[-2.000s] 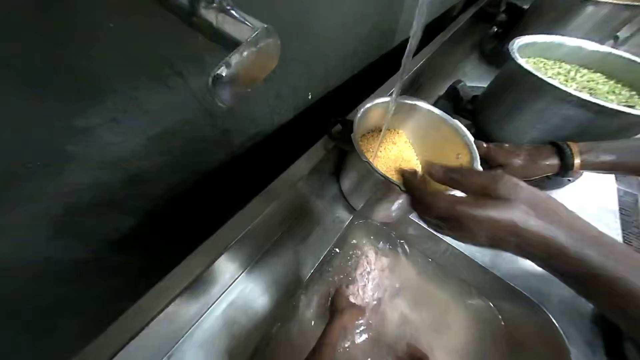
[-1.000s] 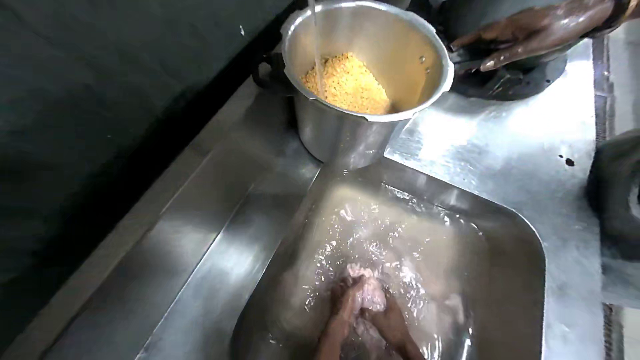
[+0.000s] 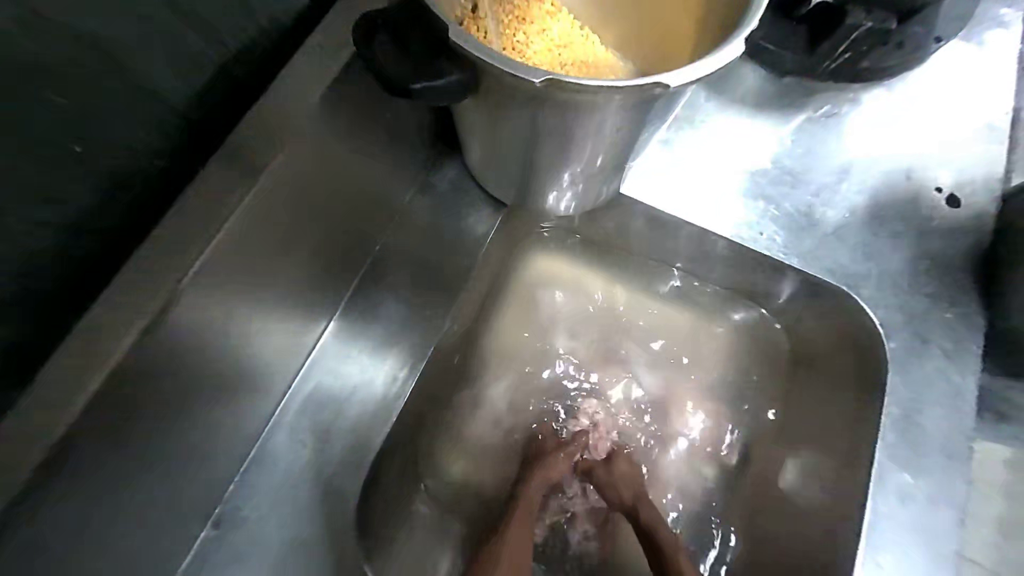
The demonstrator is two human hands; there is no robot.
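Both my hands are in the cloudy water of a stainless steel sink basin. My left hand and my right hand hold a pale pink piece of what looks like raw meat between them at the water's surface. More pinkish pieces show blurrily under the water around them. The fingertips are partly hidden by the water and the piece.
A metal pressure cooker pot with a black handle stands at the basin's far corner, holding yellow split lentils under running water. A black object lies on the steel counter beyond. A dark wall rises at the left.
Another person's hands, on the pot two seconds ago and beside it one second ago, are out of view. The pot now stands at the basin's corner. My view has shifted down toward the basin.
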